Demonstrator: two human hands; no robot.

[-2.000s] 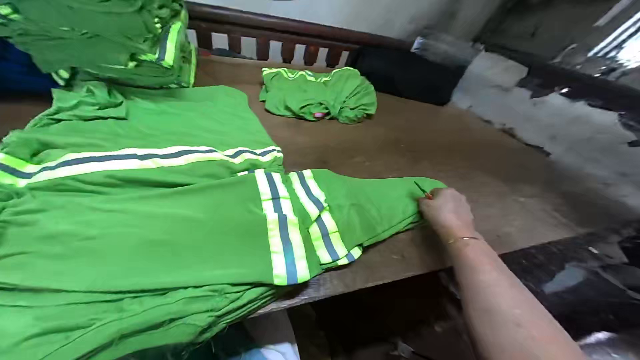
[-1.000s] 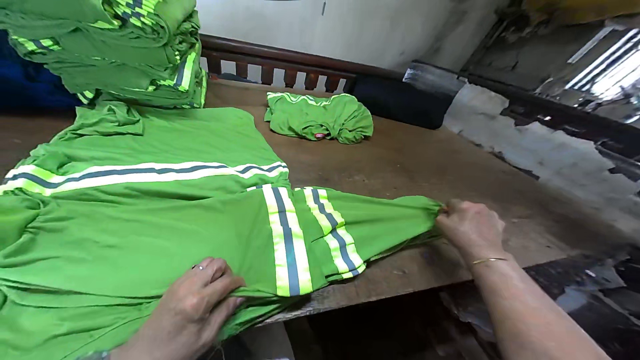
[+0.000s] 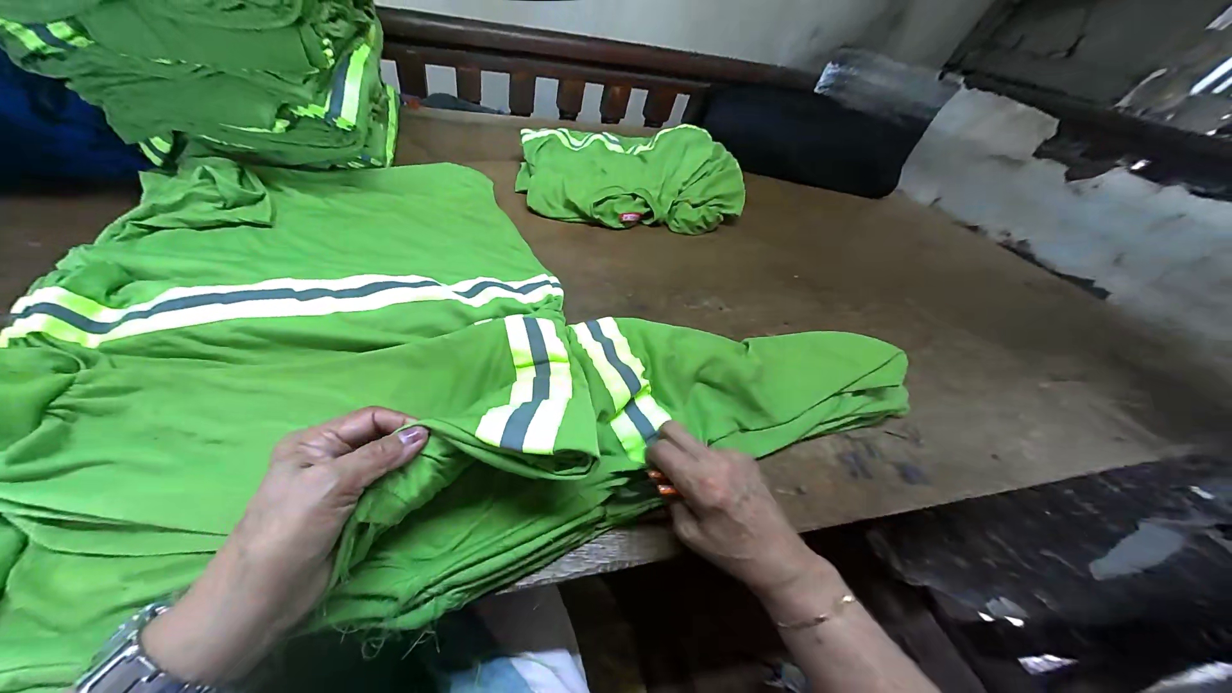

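Note:
Green garments with white, grey and yellow reflective bands lie layered over the table's near left part. My left hand pinches the near edge of the top layer between thumb and fingers, lifting it a little. A green sleeve with a reflective band reaches right across the table. My right hand is at the near edge of this sleeve, beside the band, with a small orange-red object showing at its fingers; what that is cannot be told. The right fingertips are partly hidden against the cloth.
A stack of folded green garments stands at the back left, beside dark blue cloth. One bundled green garment lies on the brown wooden table. Behind are a wooden railing and a black bundle. The table's front edge runs near my hands.
My right hand has let go of the sleeve's far right end and moved left to the reflective band. My left hand, out of view two seconds ago, now lifts the cloth edge.

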